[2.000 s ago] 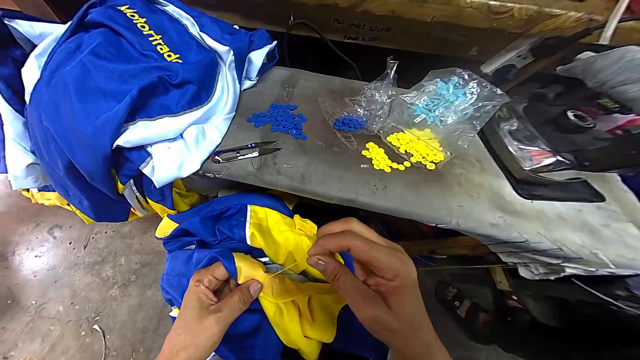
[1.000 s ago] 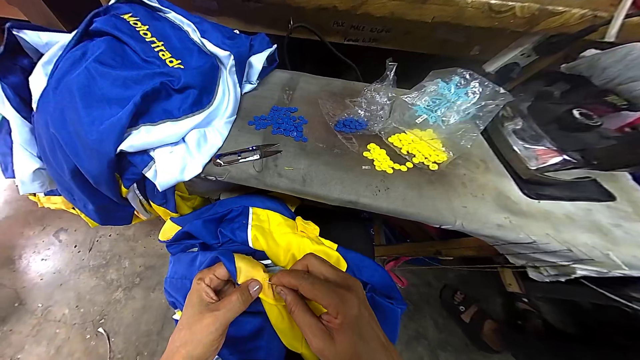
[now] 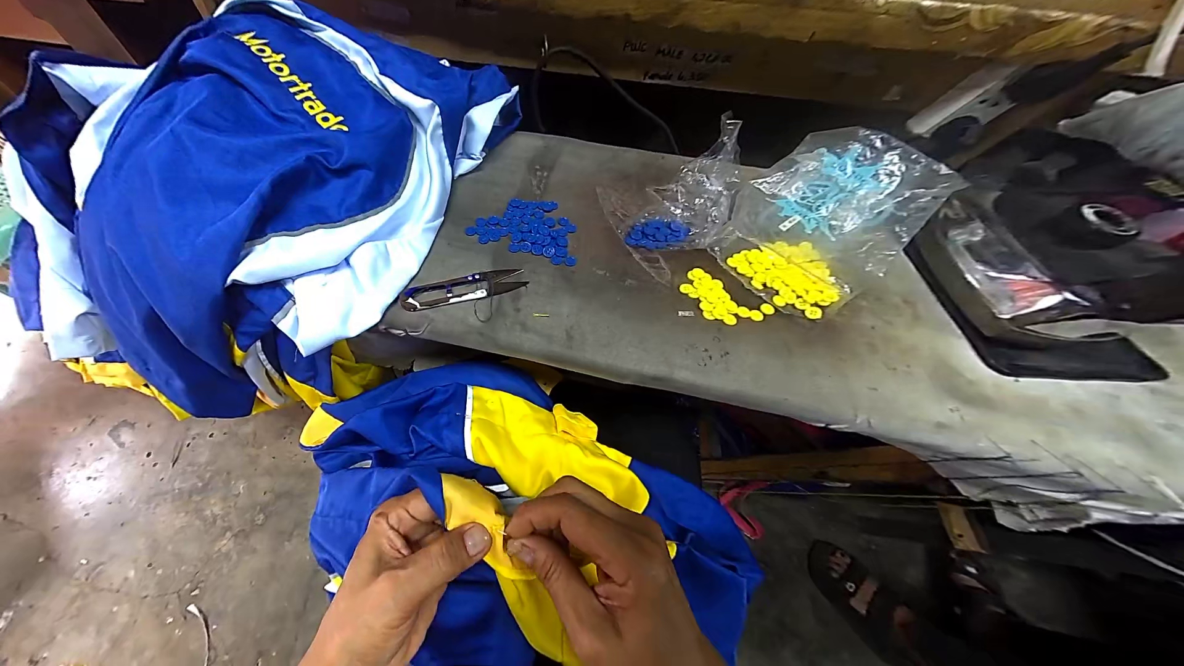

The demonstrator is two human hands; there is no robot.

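Note:
A blue and yellow garment point(image 3: 546, 435) lies bunched below the table edge. My left hand point(image 3: 407, 564) pinches a yellow part of it between thumb and fingers. Close beside it, the thumb and forefinger of my right hand point(image 3: 592, 564) are pinched together at the yellow cloth, on something thin and pale like thread; whether a needle is there I cannot tell. On the table lie thread snips point(image 3: 462, 289), loose blue buttons point(image 3: 525, 231) and yellow buttons point(image 3: 786, 276), some of the yellow ones in a clear plastic bag.
A pile of blue, light-blue and yellow garments point(image 3: 250, 185) hangs over the grey-covered table point(image 3: 592, 324) at left. Clear bags hold more blue buttons point(image 3: 659, 233) and light-blue plastic pieces point(image 3: 837, 190). A black object point(image 3: 1082, 231) stands at right. A sandal point(image 3: 856, 587) shows on the floor.
Two seconds ago my right hand was farther right, with thread stretched toward my left hand. It has since come in close to the left fingertips. My left hand keeps its grip on the yellow cloth.

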